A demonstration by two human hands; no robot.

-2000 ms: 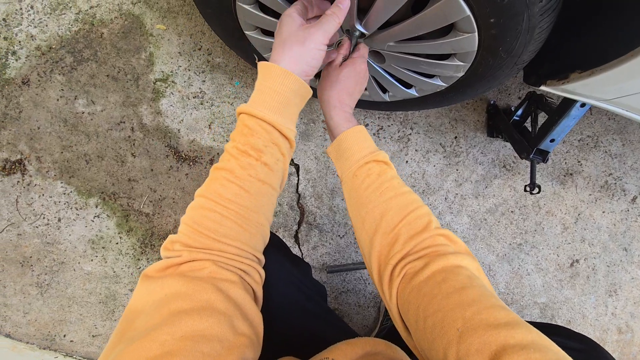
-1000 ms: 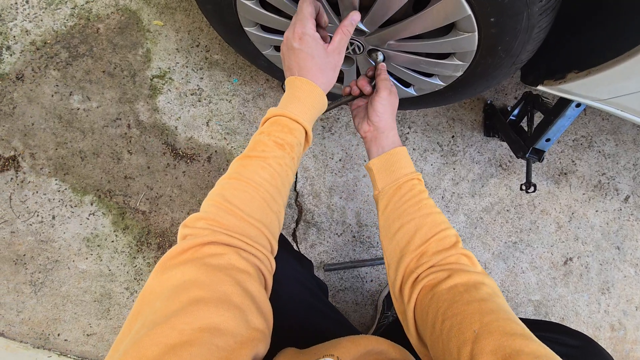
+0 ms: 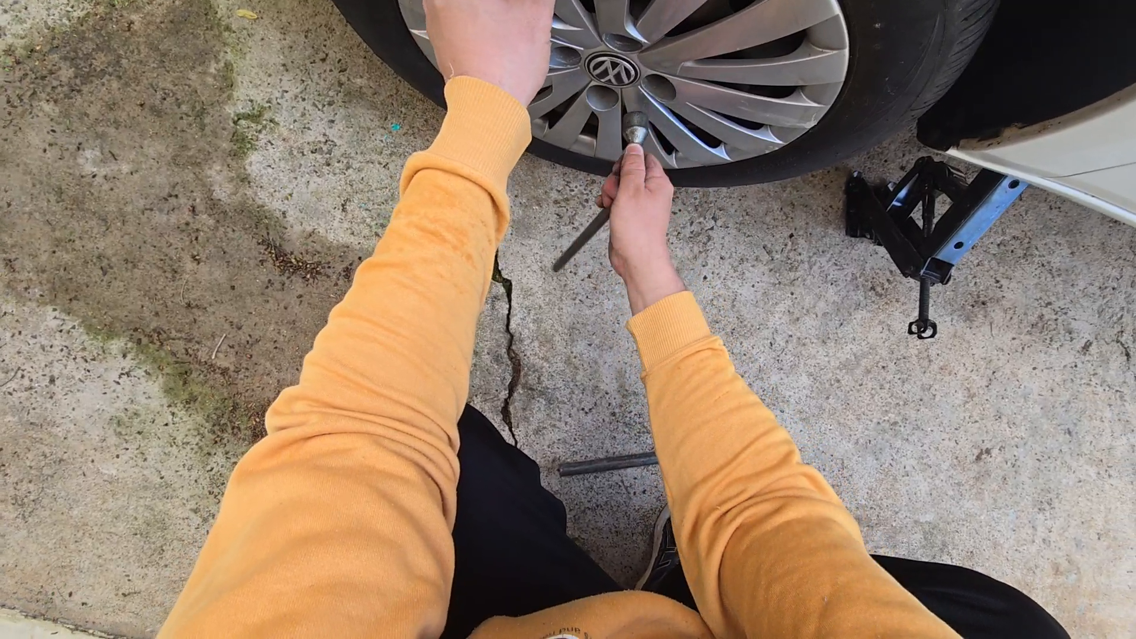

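A car wheel with a silver multi-spoke rim (image 3: 745, 44) and a Volkswagen centre cap (image 3: 612, 69) fills the top of the head view. My right hand (image 3: 641, 209) grips a lug wrench (image 3: 581, 240) just below the cap; its socket end points up at the lower spokes and its dark bar slants down to the left. Whether the socket touches the rim cannot be told. My left hand (image 3: 493, 44) is at the top edge over the rim's left part; its fingers are out of frame, so what they hold or touch is hidden.
A black scissor jack (image 3: 923, 209) stands under the pale car body (image 3: 1065, 146) at the right, its hooked screw end toward me. A metal tube (image 3: 608, 463) lies on the cracked concrete near my shoe (image 3: 661, 550), partly behind my right sleeve. My dark-clad legs are below.
My hands have moved apart: the left went up the wheel to the frame's top edge. My right hand has come down from beside the centre cap, with the wrench in it.
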